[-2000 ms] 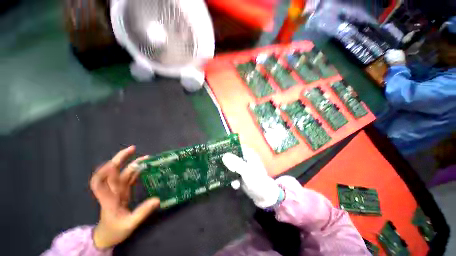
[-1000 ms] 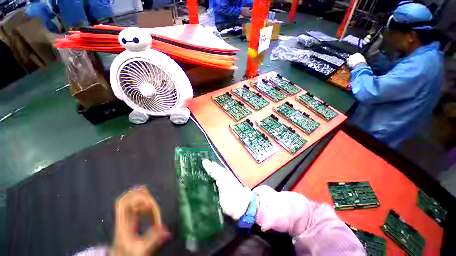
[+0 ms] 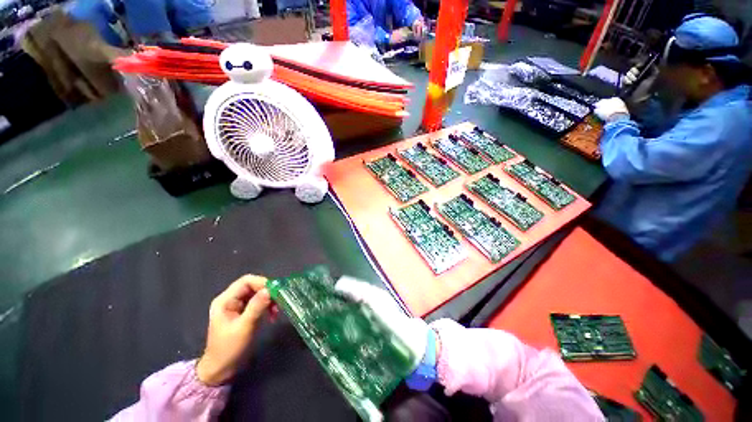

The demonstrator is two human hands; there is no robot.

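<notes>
A green circuit board (image 3: pixel 342 338) is held tilted above the black bench mat, its face partly blurred. My left hand (image 3: pixel 239 317), bare, pinches the board's upper left corner between thumb and fingers. My right hand (image 3: pixel 387 317), in a white glove with a blue band at the wrist, holds the board's right side; its fingers are partly hidden behind the board. Several circuit boards lie in two rows on the red sheet (image 3: pixel 412 284). More boards lie apart on the red liner (image 3: pixel 528 305) of the black-rimmed tray at right.
The black mat (image 3: pixel 124 330) covers the near left bench. A white fan (image 3: pixel 265 140) stands behind it, with stacked red sheets (image 3: pixel 363 86) behind the fan. A pale cord runs along the red sheet's left edge. A person in blue (image 3: pixel 676 157) works at the far right.
My left hand has closed on the board's corner, where it was apart from the board a second ago. The board has turned from nearly upright to slanting down to the right.
</notes>
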